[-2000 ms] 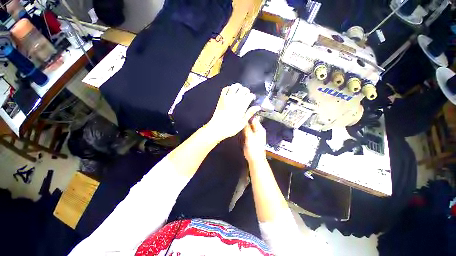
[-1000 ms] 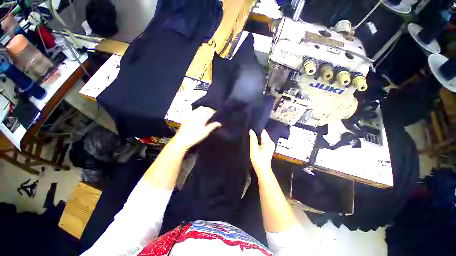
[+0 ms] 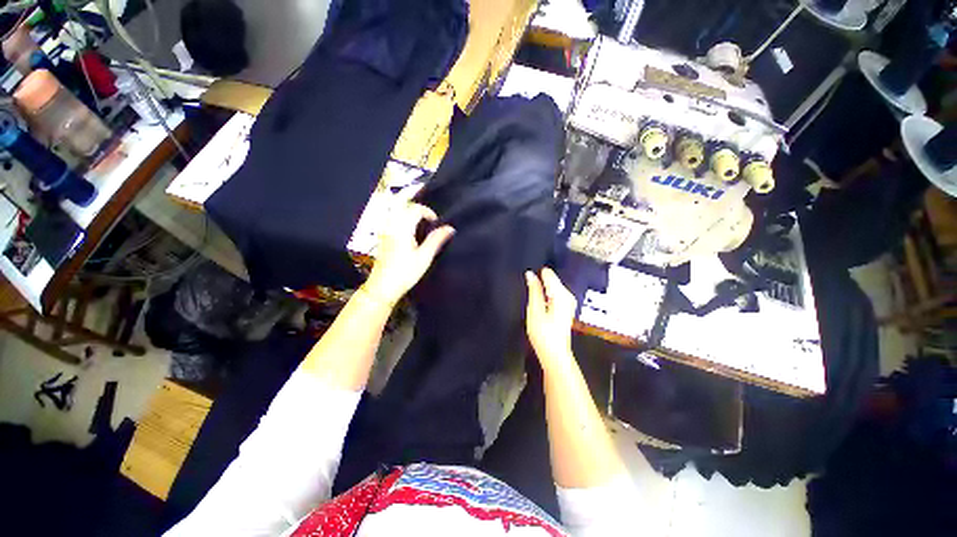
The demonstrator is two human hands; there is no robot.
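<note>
A dark cloth panel [image 3: 472, 241] lies over the table left of the machine and hangs over the front edge towards my lap. My left hand [image 3: 404, 252] is at its left edge, thumb and fingers spread; whether it pinches the cloth is unclear. My right hand [image 3: 550, 304] is at its right edge, fingers close together against the cloth; the grip cannot be made out. The off-white JUKI overlock machine [image 3: 672, 157] stands right of the cloth. Its needle area [image 3: 603, 199] is beside the cloth's right edge.
A larger dark stack of panels [image 3: 315, 157] lies at left beside tan cardboard [image 3: 493, 52]. Dark trimmings [image 3: 724, 299] lie on the white table [image 3: 777, 351] at right. Thread cones [image 3: 47, 157] stand on another table at far left. A wooden piece [image 3: 166, 438] is low at left.
Since two seconds ago, my hands have moved from together near the needle area to apart on either side of the cloth. The cloth has spread out between them.
</note>
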